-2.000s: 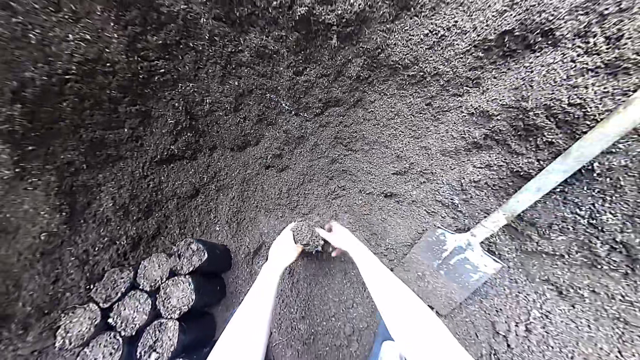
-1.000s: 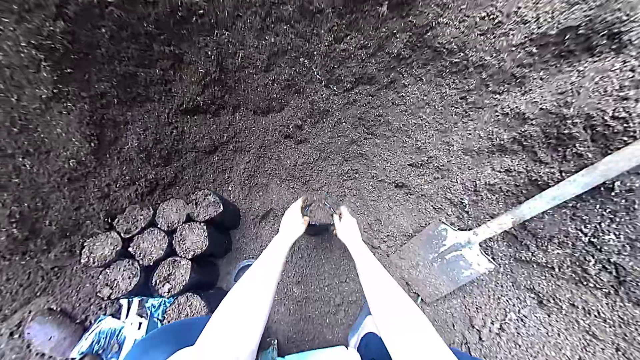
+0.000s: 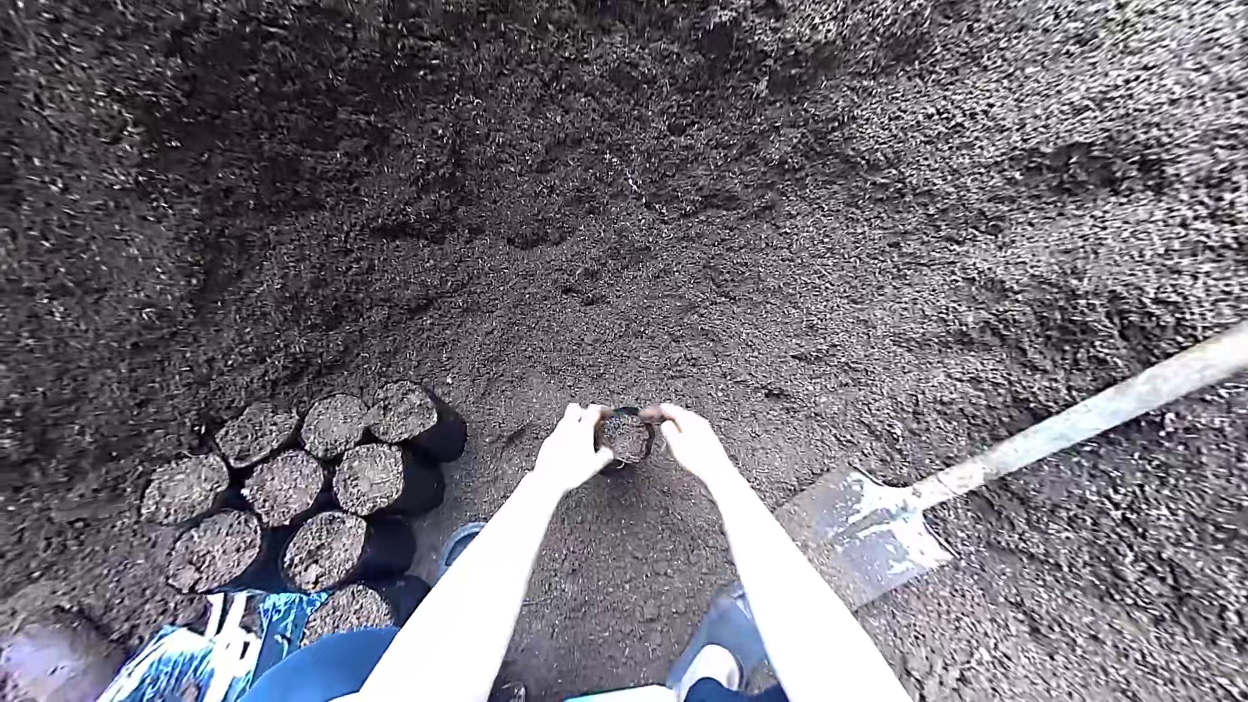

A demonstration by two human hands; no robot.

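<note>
Between my two hands, near the centre, is a black plastic nursery bag [image 3: 626, 439] with dark soil showing in its round mouth. My left hand [image 3: 573, 448] grips its left side, thumb along the near rim. The fingertips of my right hand [image 3: 685, 439] pinch the far right part of the rim. At the left stand several black bags filled with soil [image 3: 370, 479], packed side by side. A spade [image 3: 868, 536] lies at the right, its flat metal blade on the soil near my right forearm.
A high bank of loose dark soil [image 3: 624, 244] rises in front. The spade's pale shaft [image 3: 1092, 419] runs to the right edge. A blue and white printed plastic sack [image 3: 210, 648] lies at the lower left, beside a rounded object [image 3: 54, 658]. My shoe [image 3: 721, 648] shows at the bottom.
Soil now shows in the mouth of the bag between my hands, where a second ago it looked dark and open. My hands have stayed around it. The filled bags and spade have not plainly moved.
</note>
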